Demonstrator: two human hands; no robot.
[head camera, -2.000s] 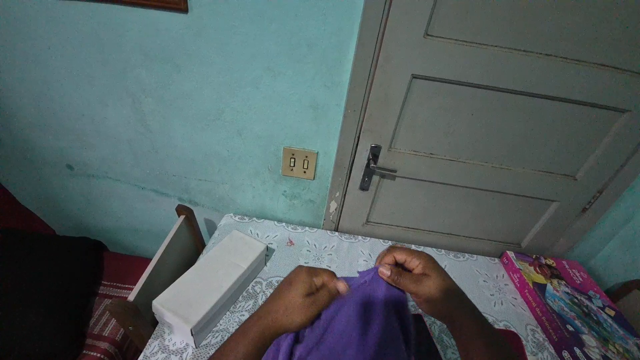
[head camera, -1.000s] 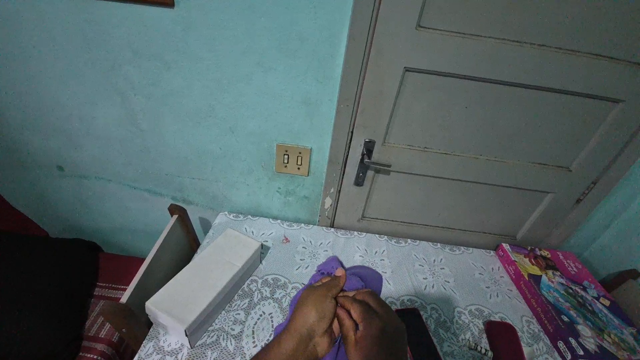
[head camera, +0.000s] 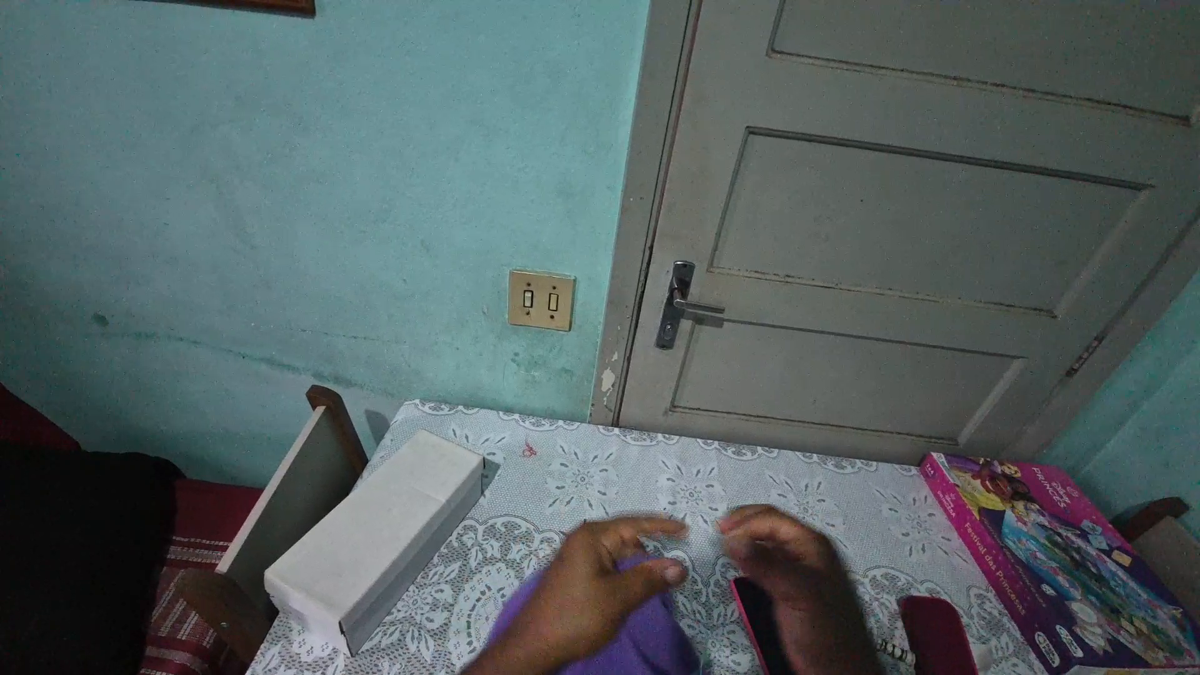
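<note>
A purple cloth (head camera: 647, 633) lies on the lace tablecloth at the bottom middle, partly hidden under my left hand (head camera: 614, 581). That hand is above the cloth, its thumb and fingers apart, with nothing seen between them. My right hand (head camera: 787, 572), somewhat blurred, hovers to the right with fingers curled and parted; no object shows in it. Beneath and beside it is a dark phone-like item with a pink edge (head camera: 750, 614), partly covered. A dark red flat object (head camera: 937, 637) rests farther right, with a small striped item (head camera: 895, 651) beside it.
A long white cardboard box (head camera: 384, 534) lies at the left of the table, on the white lace tablecloth (head camera: 581, 478). A pink and purple illustrated game box (head camera: 1069, 562) lies at the right. Chairs flank both sides. A grey door (head camera: 891, 225) and turquoise wall stand behind.
Earlier my hands held the purple cloth, first spread, then bunched between them. Now they are apart, and the cloth is lower, below my left hand.
</note>
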